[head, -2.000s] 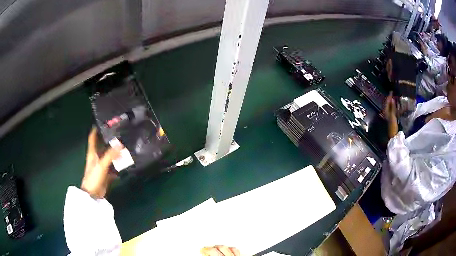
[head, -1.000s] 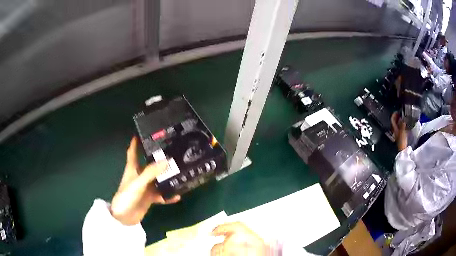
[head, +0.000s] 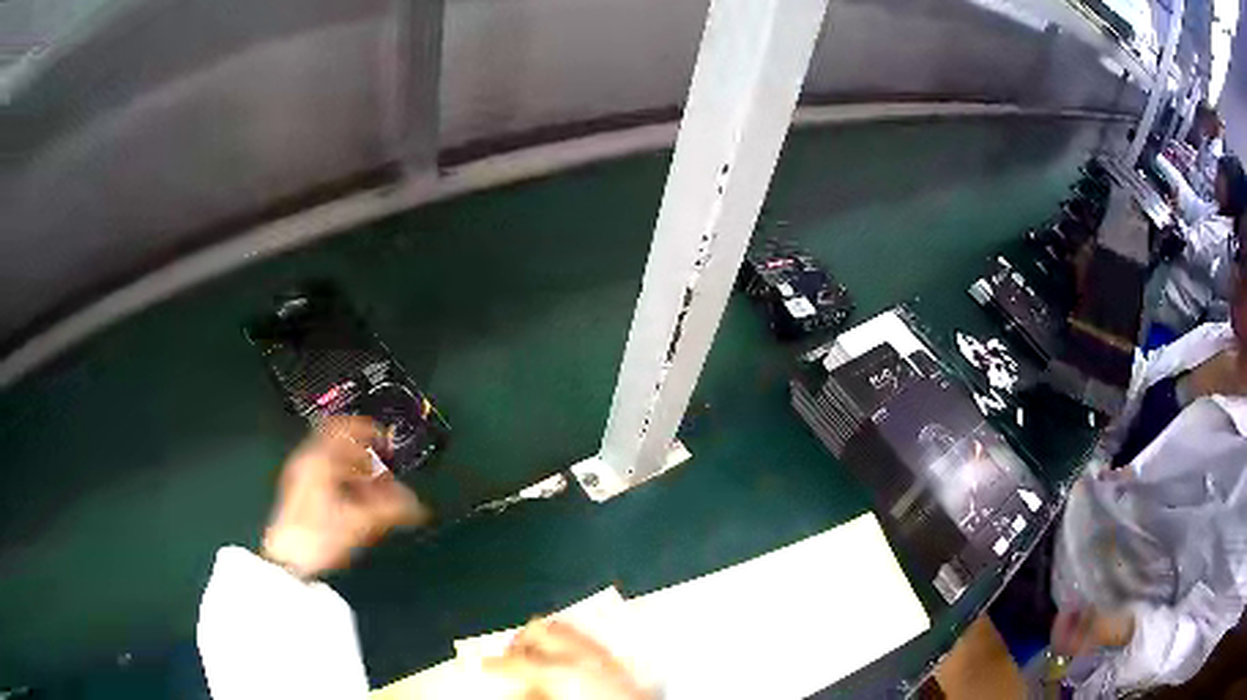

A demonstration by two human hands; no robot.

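A black printed retail box (head: 349, 369) lies on the green belt, its hang-tab end toward the back left. My left hand (head: 335, 499) is blurred at the box's near end and overlaps it; I cannot tell if it touches the box. My right hand (head: 568, 663) is blurred over the white-to-yellow label sheet (head: 780, 615) at the near edge; whether it holds anything is not clear.
A white metal post (head: 704, 260) stands on the green belt (head: 547, 315). Overlapping black box blanks (head: 944, 458) lie to its right. Another black box (head: 796, 290) lies behind the post. A coworker's white sleeve (head: 1162, 547) and a brown carton (head: 978, 667) are at right.
The black box, held up in my left hand a second ago, now lies further back left on the belt. My right hand has shifted left over the sheet. The box behind the post has moved left.
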